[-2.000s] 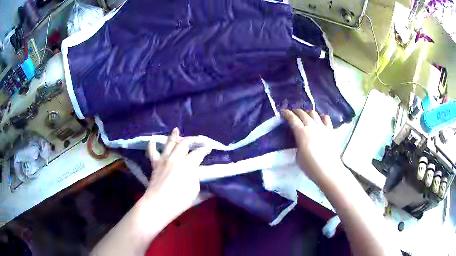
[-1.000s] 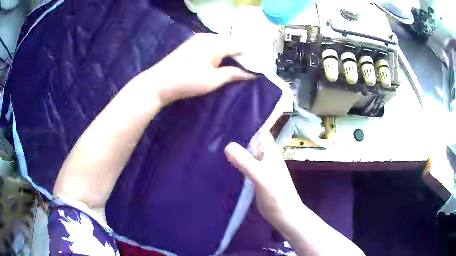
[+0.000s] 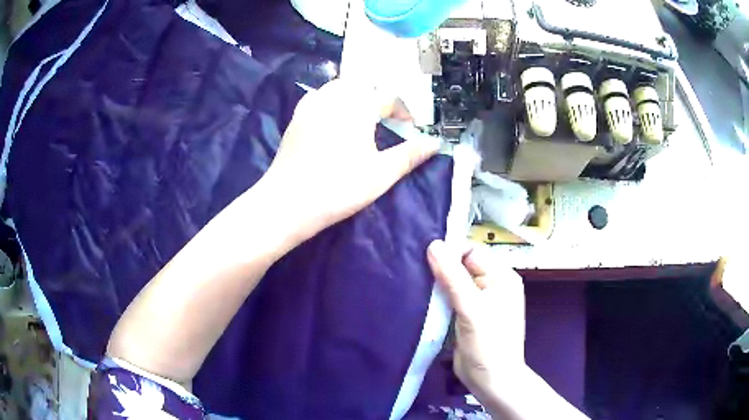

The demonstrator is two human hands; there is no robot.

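Note:
A large dark purple quilted panel (image 3: 345,303) lies left of the overlock machine (image 3: 558,156) and hangs toward the wearer's lap. Its raw edge (image 3: 461,193) is a white strip running up to the presser foot area (image 3: 450,123). My left hand (image 3: 349,152) grips the cloth by the foot, thumb and fingers pinching near the edge. My right hand (image 3: 484,308) pinches the white edge lower down, thumb on top. The edge between my hands is fairly straight. The exact contact of cloth and foot is hidden by my left fingertips and blur.
White fluffy waste scraps (image 3: 503,201) lie right of the edge, beside a tan-yellow frame (image 3: 542,215). Four cream tension dials (image 3: 579,107) line the machine front. A light-blue round object (image 3: 411,15) is above. The white table's front edge (image 3: 616,267) runs right, with a dark space below.
The panel's edge has moved up to the foot area and straightened. My left hand has shifted toward the foot, and my right hand is slightly lower and farther right along the edge.

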